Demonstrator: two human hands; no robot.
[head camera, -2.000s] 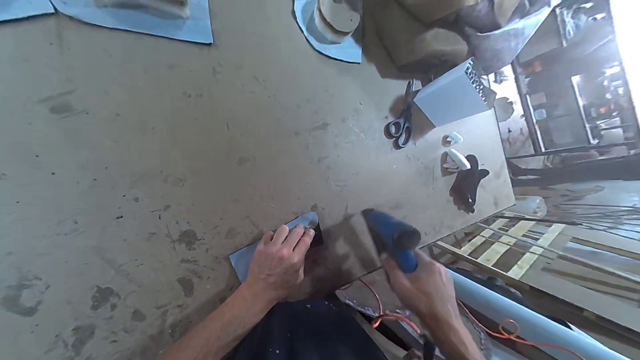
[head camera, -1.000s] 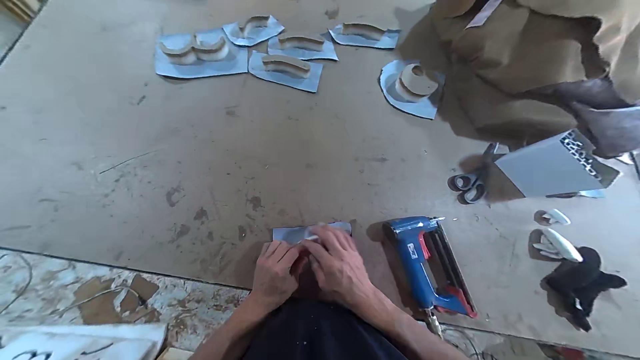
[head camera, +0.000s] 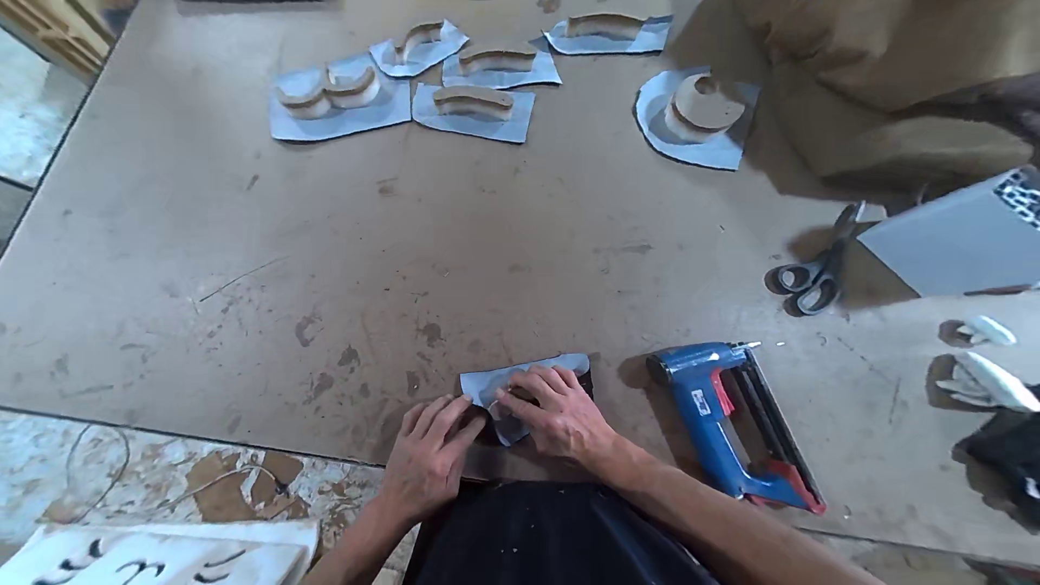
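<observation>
A light-blue sheet piece (head camera: 504, 378) with a dark underside lies at the near edge of the table, partly hidden by my hands. My right hand (head camera: 561, 414) grips it from the right, fingers curled over a small piece that is mostly covered. At its left end my left hand (head camera: 435, 447) pinches the dark lower edge between thumb and fingers. To the right of my hands a blue pneumatic staple gun (head camera: 707, 414) lies on its side, touched by neither hand.
Curved wooden pieces on blue sheet pieces (head camera: 471, 126) stand at the far side, with a rounded one (head camera: 703, 110) farther right. Scissors (head camera: 816, 272), a grey box (head camera: 959, 236), white clips or clamps (head camera: 991, 382), a black glove or cloth (head camera: 1007, 455) and brown material (head camera: 886, 89) occupy the right.
Two seconds ago my right hand held the blue staple gun; it now lies on the table and both hands are on the sheet piece. The view has turned considerably.
</observation>
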